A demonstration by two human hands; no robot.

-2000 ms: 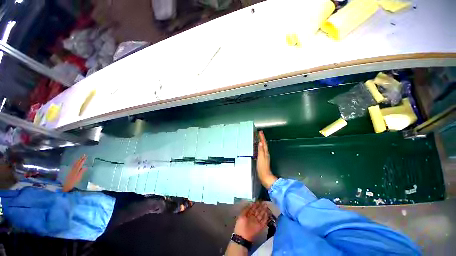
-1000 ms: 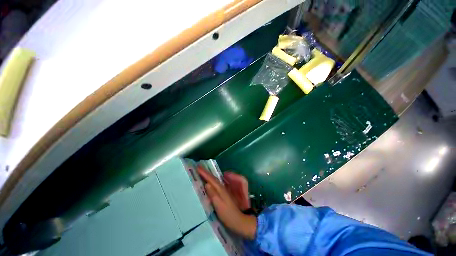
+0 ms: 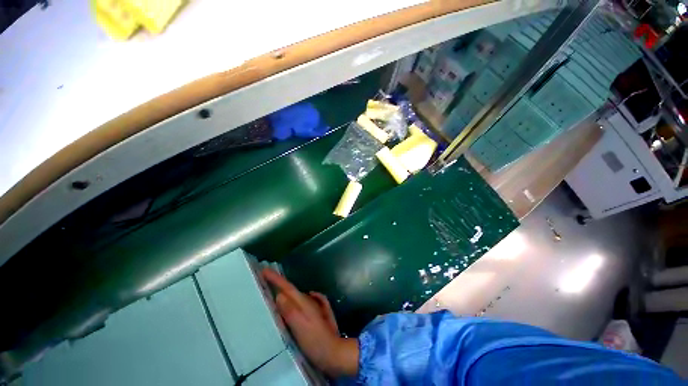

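Pale mint-green boxes (image 3: 155, 332) stand packed together in rows at the lower left, cut off by the picture's lower edge. My right hand (image 3: 305, 320) reaches in from the lower right in a blue sleeve. Its extended fingers lie against the end face of the nearest box; the hand is not closed around it. The palm side is partly hidden. My left hand is not in view.
The boxes lie by a dark-green belt (image 3: 362, 260) with small white scraps. Yellow pieces (image 3: 411, 154), clear plastic (image 3: 353, 151) and a blue item (image 3: 296, 122) lie beyond. A white shelf (image 3: 188, 56) crosses above. More green boxes (image 3: 520, 128) stand behind a post.
The view has swung toward the belt's far end. The left hand with the wristband and another person's hand, seen earlier, are out of view. My right hand is still against the end box.
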